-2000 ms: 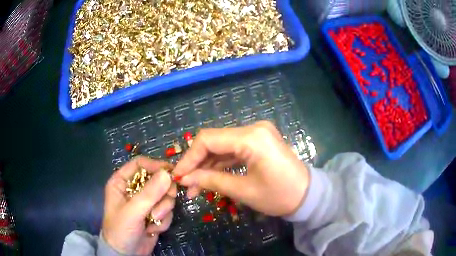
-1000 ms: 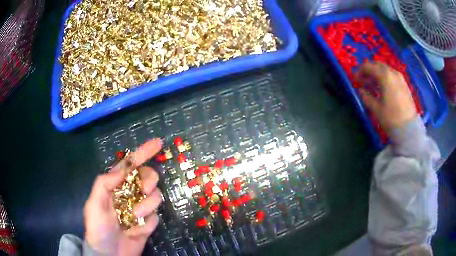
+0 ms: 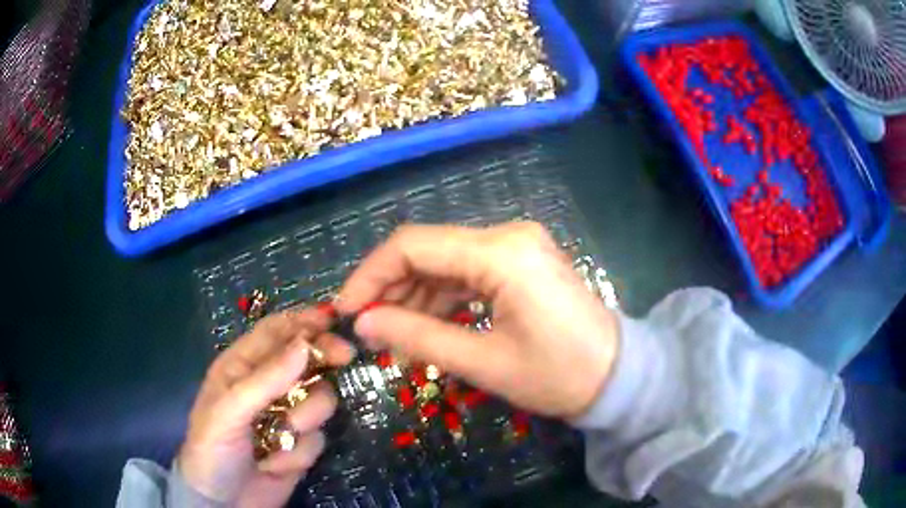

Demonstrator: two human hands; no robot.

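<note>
My left hand is half curled, palm up, around a cluster of gold metal pieces. My right hand is beside it, with its thumb and index finger pinched on a red cap close to my left fingertips. Whether the cap touches a gold piece is hidden by the fingers. Below lies the clear blister tray. Several capped assemblies, red with gold ends, are scattered on it, partly under my right hand. One more capped assembly lies at the tray's left side.
A large blue bin heaped with gold pieces stands beyond the tray. A small blue bin with red caps is at the right. A fan is at the top right. Stacked clear trays with red are at the left edge.
My right hand has come back from the red cap bin to my left hand and now pinches a red cap. My left fingers have closed in more over the gold pieces.
</note>
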